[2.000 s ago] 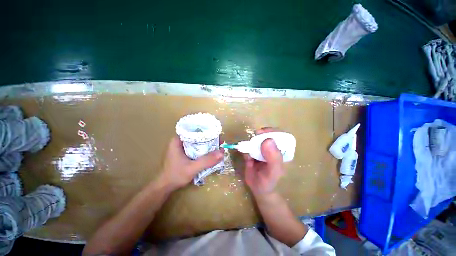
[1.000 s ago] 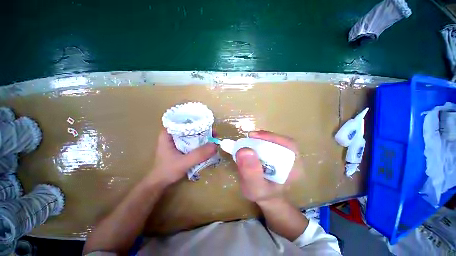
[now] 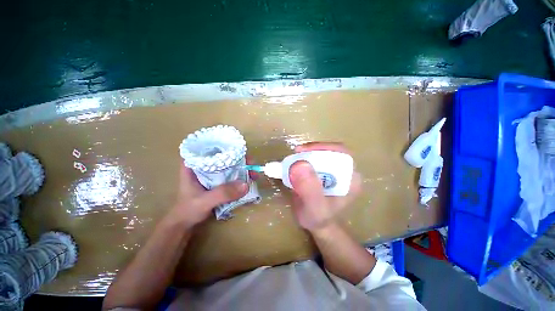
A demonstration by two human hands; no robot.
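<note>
A hollow grey-white casting (image 3: 219,163) with a beaded rim is held upright, slightly tilted, over the tan bench, its open rim facing up. My left hand (image 3: 204,197) is closed round its lower body, thumb across the front; the fingers behind are hidden. My right hand (image 3: 315,197) holds the white glue bottle (image 3: 331,174) on its side, thumb on top, dark blue mark showing. The bottle's teal needle tip (image 3: 254,168) points left and meets the casting's wall just below the rim. Whether glue is coming out cannot be told.
Two spare glue bottles (image 3: 424,152) lie beside the large blue crate (image 3: 474,182), which holds white sheeting (image 3: 538,176). Stacked castings (image 3: 39,261) lie at the left edge. Another casting (image 3: 481,19) lies on the green belt (image 3: 201,42). Small red-white scraps (image 3: 79,165) are on the bench.
The casting and both hands have shifted left in view. The bottle has become more level than a second ago. The casting on the belt has moved right and up in view.
</note>
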